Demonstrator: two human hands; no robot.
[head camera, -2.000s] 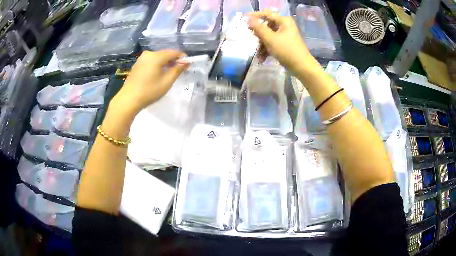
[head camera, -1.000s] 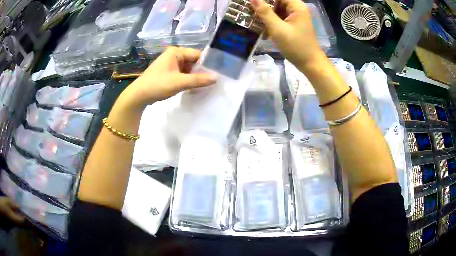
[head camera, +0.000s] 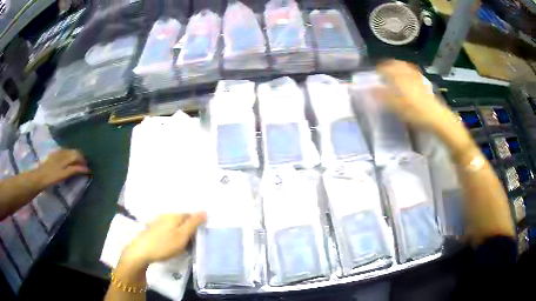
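The clear blister tray (head camera: 347, 275) lies in front of me, with bagged phones (head camera: 283, 144) in two rows of pockets. My left hand (head camera: 161, 238) is low at the tray's left edge, its fingertips by a bagged phone (head camera: 226, 253); whether they grip anything is unclear. My right hand (head camera: 408, 91) is blurred over the upper right pockets, by a blurred bagged phone (head camera: 385, 132); its fingers are not clear. The stack of empty bags (head camera: 161, 167) lies left of the tray, with a smaller pile of bags (head camera: 120, 235) partly behind my left hand.
Another person's hand (head camera: 62, 167) is over a tray of bagged phones (head camera: 35, 214) at left. More stacked trays (head camera: 244, 38) stand at the far side. A tray of unbagged phones (head camera: 511, 144) is at right. A fan (head camera: 394, 23) and metal post (head camera: 455, 38) stand far right.
The bare phone and bag between my hands are no longer seen there. My left hand has come down to the tray edge, my right hand moved right. Another person's hand and the left tray have shifted.
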